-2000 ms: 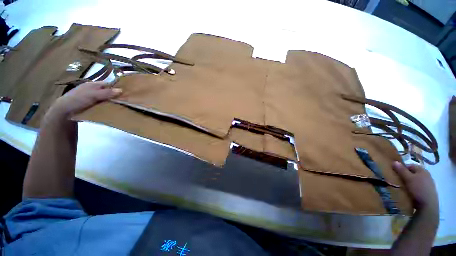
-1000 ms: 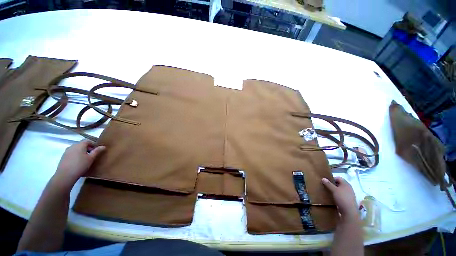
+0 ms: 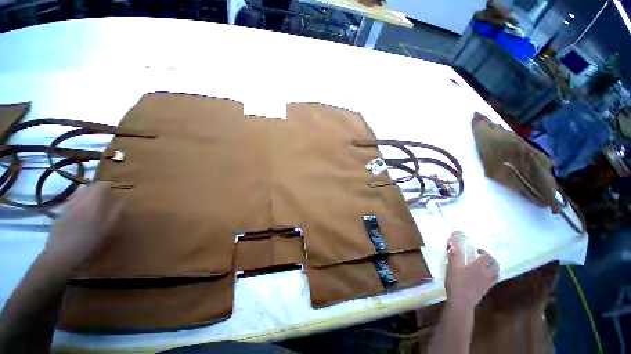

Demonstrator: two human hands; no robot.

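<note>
A flat brown bag body panel lies on the white table, with notches in its far and near edges and a second brown layer showing along the near side. Thin looped handles extend from both ends. A black label strip lies near its right end. My left hand is blurred over the left end; its fingers are unclear. My right hand is off the panel, at its right, with thumb and fingers around a small clear bottle that is partly hidden.
Another brown piece is cut off at the left edge. A folded brown piece with a strap lies at the table's right side. Brown material hangs below the right front edge. A grey cart with blue contents stands beyond the table.
My right hand has left the panel's near right corner and moved to the bottle. My left hand has come off the left edge and moved over the panel. The view has shifted right.
</note>
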